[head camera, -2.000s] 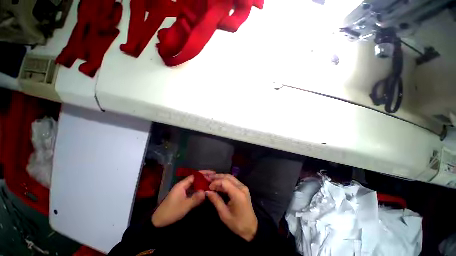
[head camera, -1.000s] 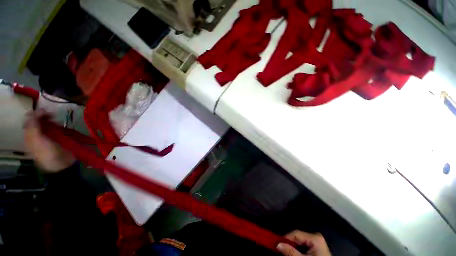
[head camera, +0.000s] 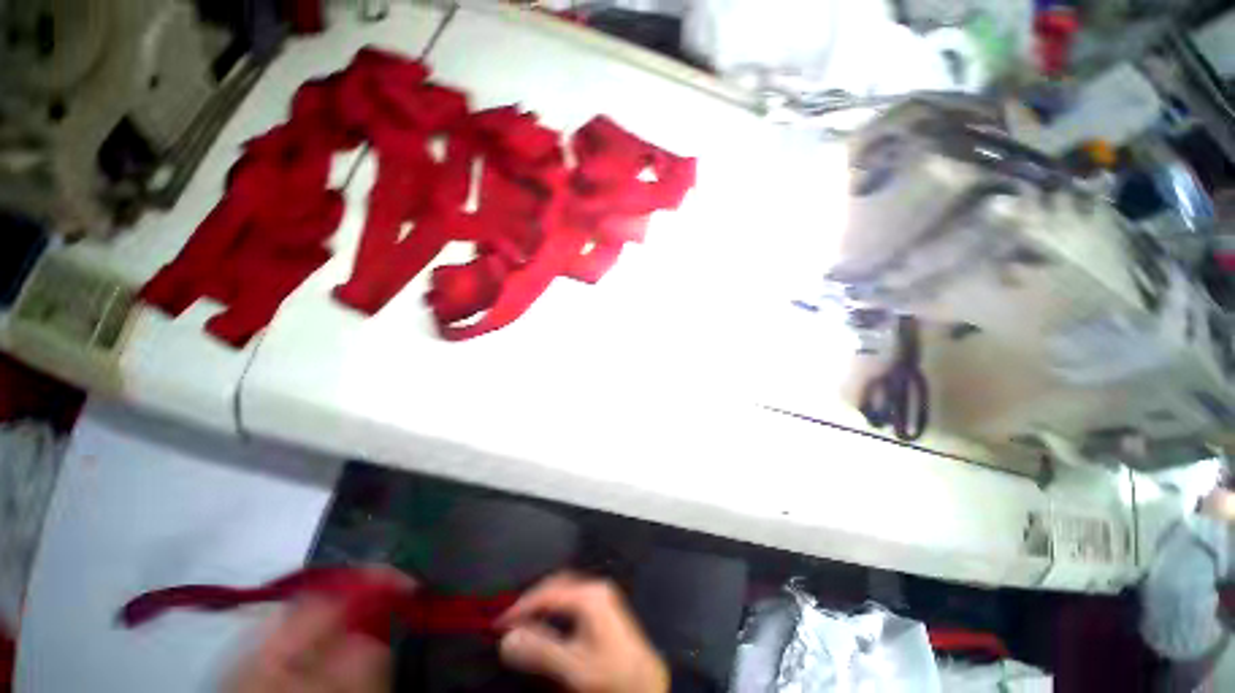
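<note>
A red fabric strip (head camera: 461, 612) runs between my two hands over my lap, below the table edge. My left hand (head camera: 318, 643) is motion-blurred at the lower left, with red fabric bunched at its fingers; a tail of the strip extends left over the white board. My right hand (head camera: 585, 634) pinches the strip between thumb and fingers. A pile of red strips (head camera: 508, 190) lies on the white table at the left and centre.
The sewing machine (head camera: 1002, 257) stands at the right of the table (head camera: 542, 474). Black-handled scissors (head camera: 898, 393) lie under its arm. White fabric (head camera: 833, 650) is heaped below the table. Part of a second machine (head camera: 102, 95) shows at upper left, a white board (head camera: 176, 528) at lower left.
My left hand has come back from far left towards my right hand, so the strip is no longer stretched long. The view has swung right, bringing the sewing machine and scissors into view.
</note>
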